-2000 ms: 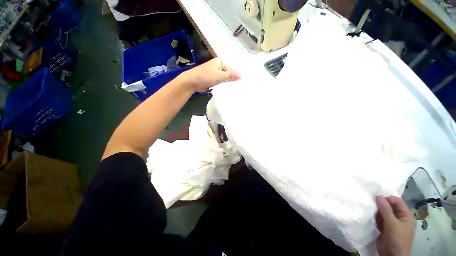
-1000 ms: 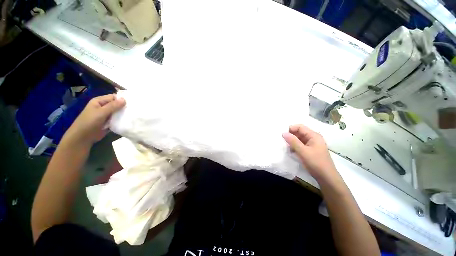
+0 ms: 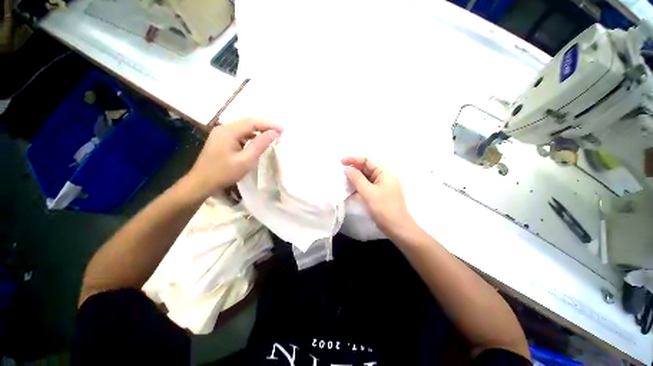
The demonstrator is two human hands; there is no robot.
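Observation:
A white fabric panel (image 3: pixel 308 175) lies over the white table and hangs over its front edge. My left hand (image 3: pixel 236 154) pinches its edge between thumb and fingers. My right hand (image 3: pixel 376 193) pinches the edge a short way to the right. Between the hands the fabric sags in a loop, with a cream layer showing near my left hand and a small flap hanging below. A bundle of cream cut pieces (image 3: pixel 211 264) hangs at the lap, below my left forearm.
The sewing machine head (image 3: pixel 573 89) stands at the right, its presser foot (image 3: pixel 489 152) off the fabric. Black thread snips (image 3: pixel 570 220) lie on the table right of it. A blue basket (image 3: pixel 107 171) with scraps is at the left. Another machine (image 3: pixel 197 25) stands at upper left.
My hands have come closer together, the left moving right and the right moving left. The fabric edge stretched between them now sags and folds, showing a cream layer.

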